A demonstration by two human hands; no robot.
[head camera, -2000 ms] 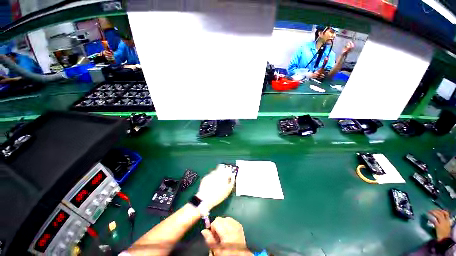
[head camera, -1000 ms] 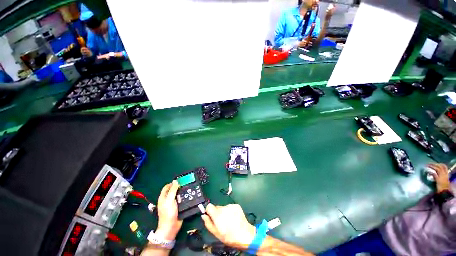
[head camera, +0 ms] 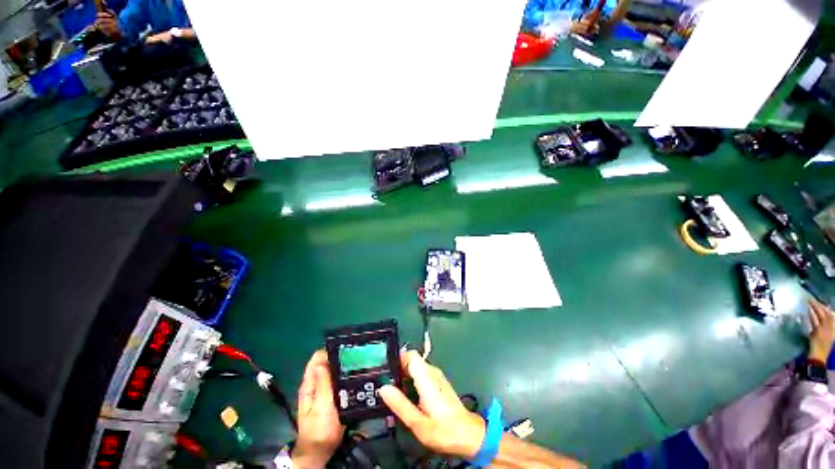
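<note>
A black handheld unit [head camera: 364, 366] is held upright between both hands, its small screen lit cyan-green above a cluster of round buttons. My left hand [head camera: 318, 412] grips its left side. My right hand [head camera: 435, 408] holds its right side, with the thumb on the lower right buttons. Dark cables show below the unit, partly hidden by the hands. A circuit board assembly [head camera: 445, 278] with a thin cable lies beyond the unit, beside a white paper sheet [head camera: 509, 272].
Two power supplies [head camera: 163, 366] with red digits and clip leads [head camera: 240, 354] stand at left, below a tilted black tray [head camera: 82, 266]. A blue parts bin [head camera: 220, 284] is behind them. Open black housings [head camera: 582, 145] line the rear. Another person's hand [head camera: 821, 330] is at right.
The unit's screen now faces me more squarely, with both hands at its sides. My right hand has moved from the unit's lower edge to its buttons. The view has tilted down.
</note>
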